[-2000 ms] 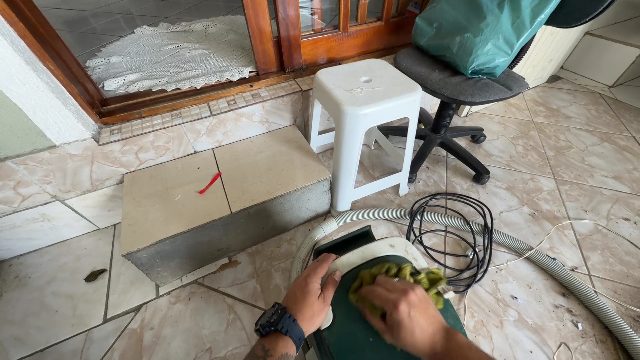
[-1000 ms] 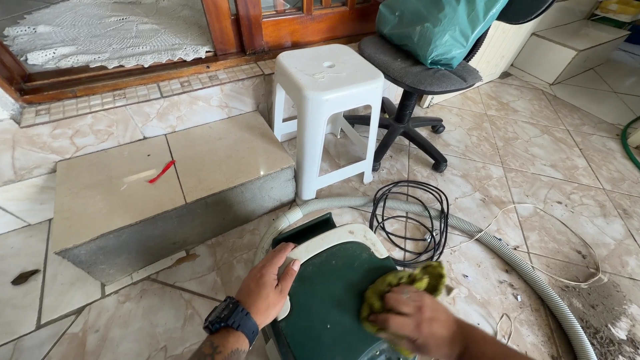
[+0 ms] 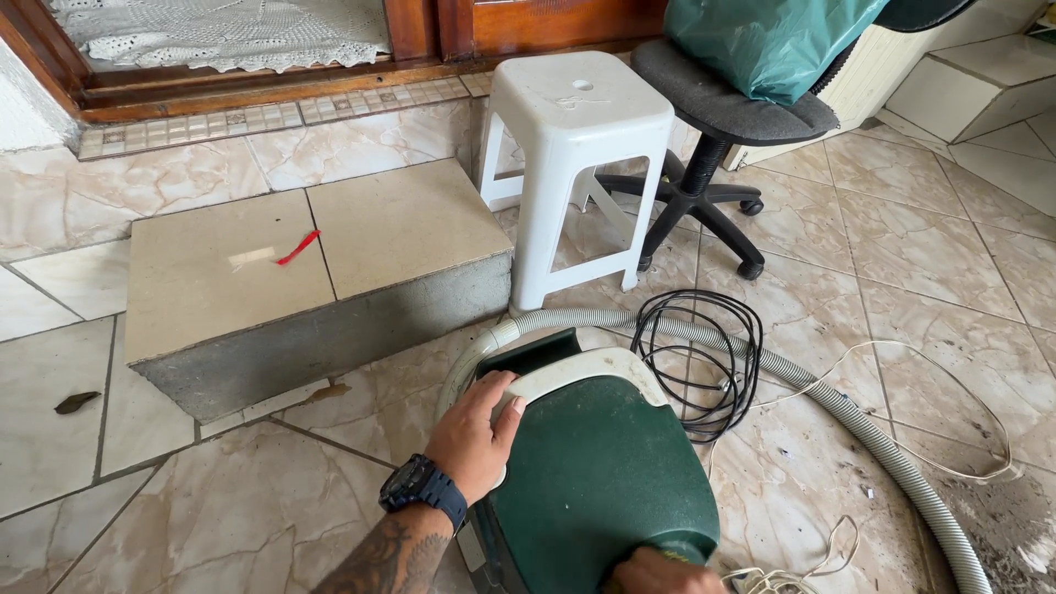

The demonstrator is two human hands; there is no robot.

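A dark green vacuum cleaner body (image 3: 606, 470) with a cream handle (image 3: 577, 369) stands on the tiled floor at bottom centre. My left hand (image 3: 478, 433), with a dark watch on the wrist, rests on the handle's left part, its fingers curled over it. At the bottom edge my right hand (image 3: 660, 571) presses a yellow-green cloth (image 3: 672, 554) to the near part of the green cover; most of the cloth is hidden under the hand and past the frame. A grey corrugated hose (image 3: 833, 404) curves behind the body and off to the right.
A coiled black cable (image 3: 701, 363) lies beside the body, a thin white cord (image 3: 916, 346) farther right. Behind stand a white plastic stool (image 3: 590, 107), an office chair (image 3: 734, 107) bearing a green bag (image 3: 771, 41), and a tiled step (image 3: 231, 264) with a red strip (image 3: 299, 247). Dirt lies at right.
My right hand has moved with the cloth across the green cover, from its upper part down to the near end. My left hand stays at the handle.
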